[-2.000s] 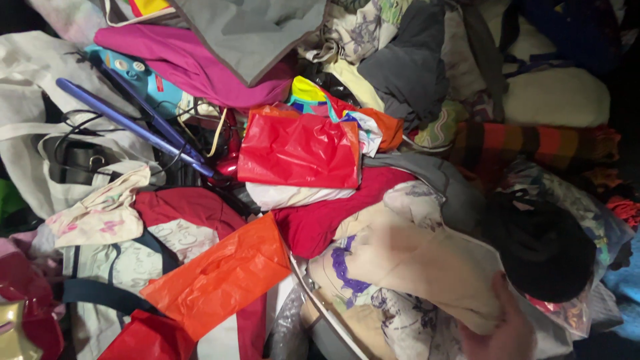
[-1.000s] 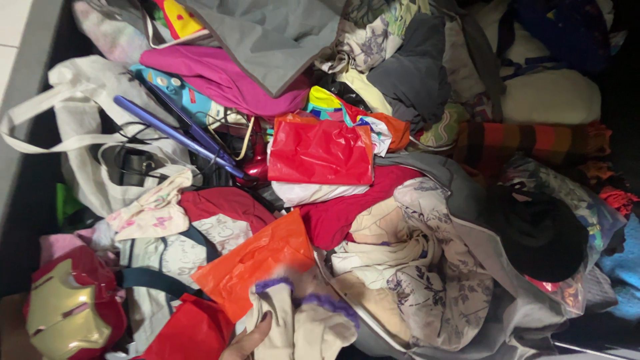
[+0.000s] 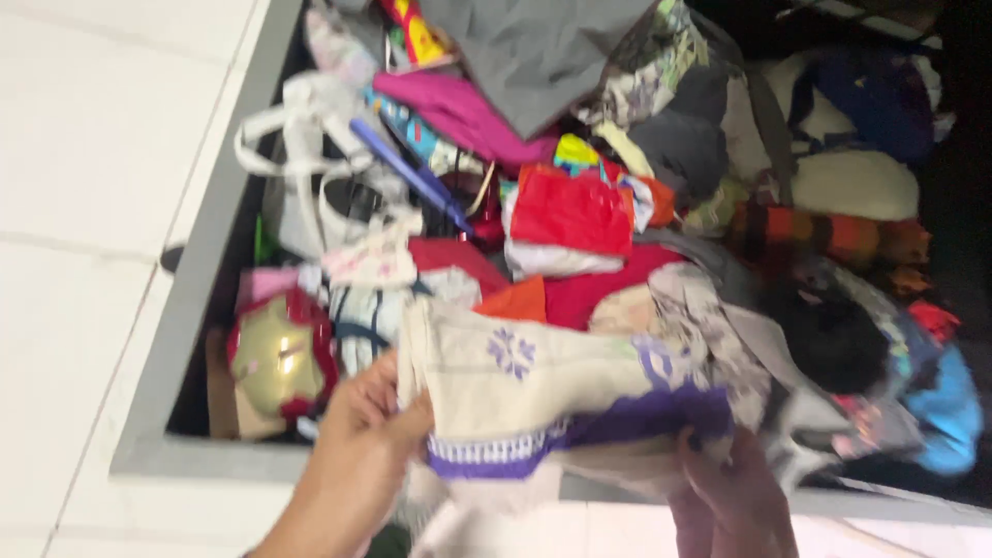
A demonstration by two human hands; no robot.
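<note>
A cream cloth with purple flowers and a purple border (image 3: 511,372) is stretched between both hands, above the near edge of a grey-framed bin. Its left end is pinched between the thumb and fingers of my left hand (image 3: 372,434). My right hand (image 3: 728,480), a little blurred, grips the cloth's right end. Behind the cloth lie an orange plastic piece (image 3: 515,301), partly covered, and a red plastic packet (image 3: 573,211). A red and gold mask (image 3: 280,358) rests left of my left hand.
The grey frame (image 3: 182,256) borders a heap of fabrics. In it are a blue stick-like object (image 3: 407,174), white straps (image 3: 306,155), magenta cloth (image 3: 465,116), grey cloth (image 3: 542,54), a black cloth item (image 3: 825,333) and blue cloth (image 3: 949,411). White floor tiles (image 3: 85,232) lie outside.
The cream and purple cloth, held low by one hand a second ago, is now raised and spread between both hands. The view has shifted, showing more of the frame and floor.
</note>
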